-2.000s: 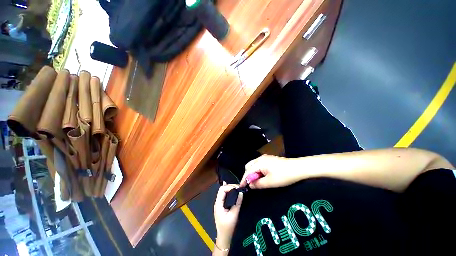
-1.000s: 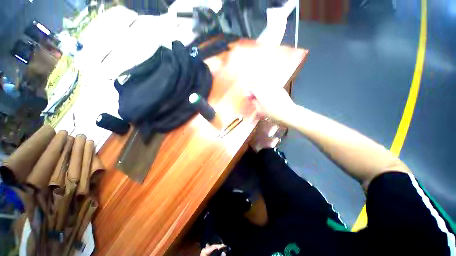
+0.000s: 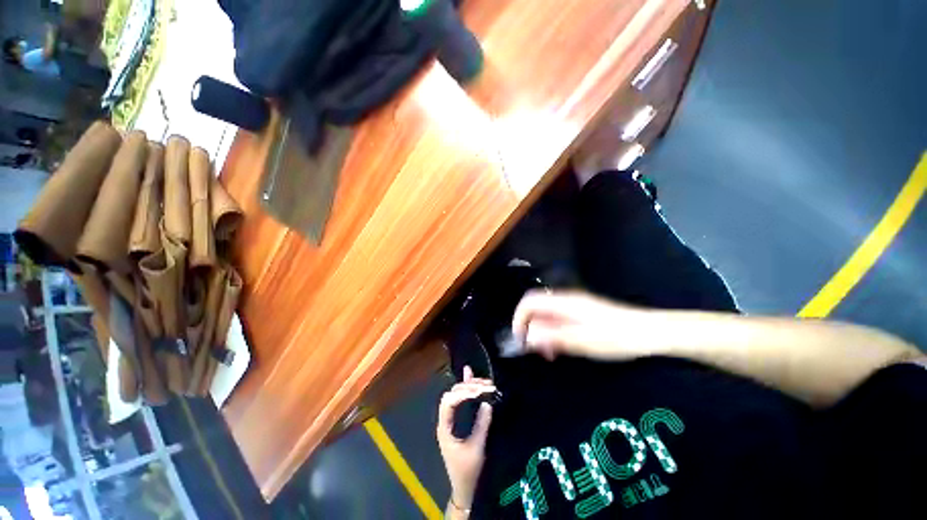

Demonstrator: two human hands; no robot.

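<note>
My left hand point(image 3: 464, 425) grips a small black piece point(image 3: 469, 411) at my lap, against my black clothes. A dark strap-like part shows just above it; I cannot tell whether they join. My right hand point(image 3: 564, 325) is blurred, above and to the right of my left hand and apart from it. Its fingers are closed around a small greyish tool point(image 3: 509, 343), too blurred to name.
The orange-brown desk point(image 3: 346, 274) holds a black bag point(image 3: 325, 61), dark spools point(image 3: 230, 103) and an olive-brown piece point(image 3: 305, 183). Curled brown leather pieces point(image 3: 163, 234) lie at left. Drawer handles point(image 3: 654, 64) line the desk's side. A person point(image 3: 36, 56) is far off at upper left.
My right hand went from my lap to the desk with the pink-handled tool, then came back without pink showing. The orange-yellow snips no longer show on the desk. My left hand keeps the black piece.
</note>
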